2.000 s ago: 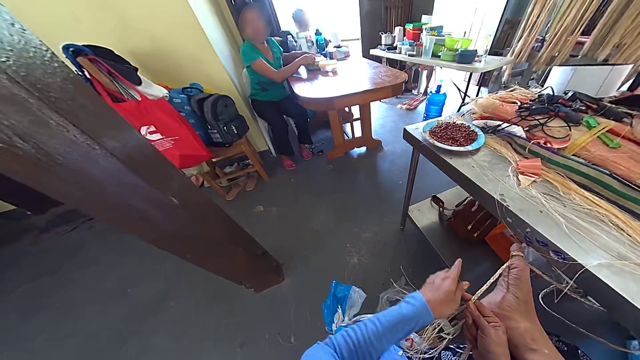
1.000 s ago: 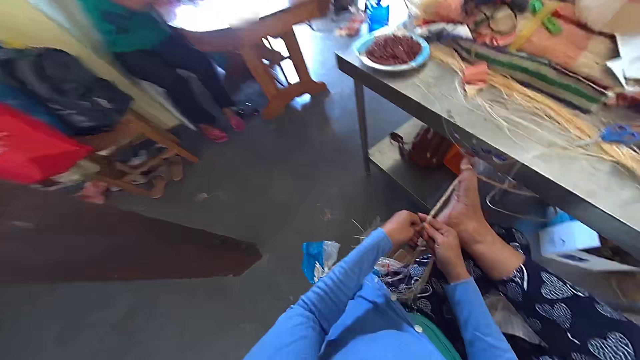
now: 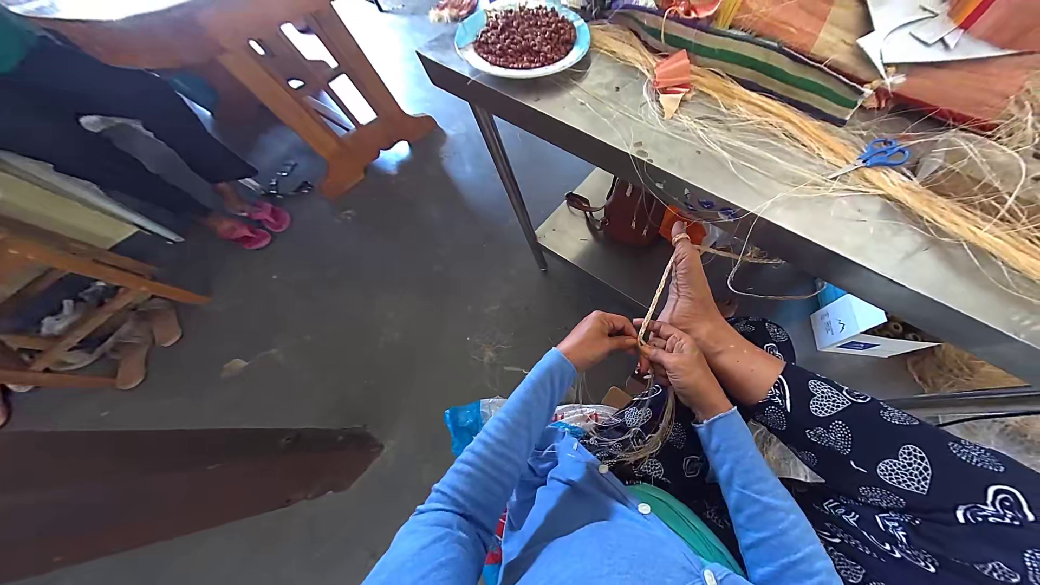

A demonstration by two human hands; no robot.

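Note:
A braided natural-fibre cord point(image 3: 660, 294) runs taut from the big toe of my raised bare foot point(image 3: 691, 284) down to my hands. My left hand point(image 3: 600, 340) pinches the strands at the lower end of the braid. Against it, my right hand point(image 3: 678, 361) grips the same spot, fingers closed on the cord. Loose fibre ends point(image 3: 654, 439) hang below both hands over my patterned dark trousers. Beyond the toe, more fibre trails to the right.
A metal table point(image 3: 780, 195) bears a plate of dark red beads or seeds point(image 3: 524, 39), long pale fibres point(image 3: 756, 114), blue-handled scissors point(image 3: 881, 154) and a striped textile point(image 3: 747, 61). Below are a brown bag point(image 3: 632, 213) and a white box point(image 3: 849, 325). A person's feet point(image 3: 248, 227) and a wooden rack point(image 3: 97, 284) are at left.
The left hand, apart from the cord with a finger raised two seconds ago, has come to the braid beside the right hand. The view has tilted down.

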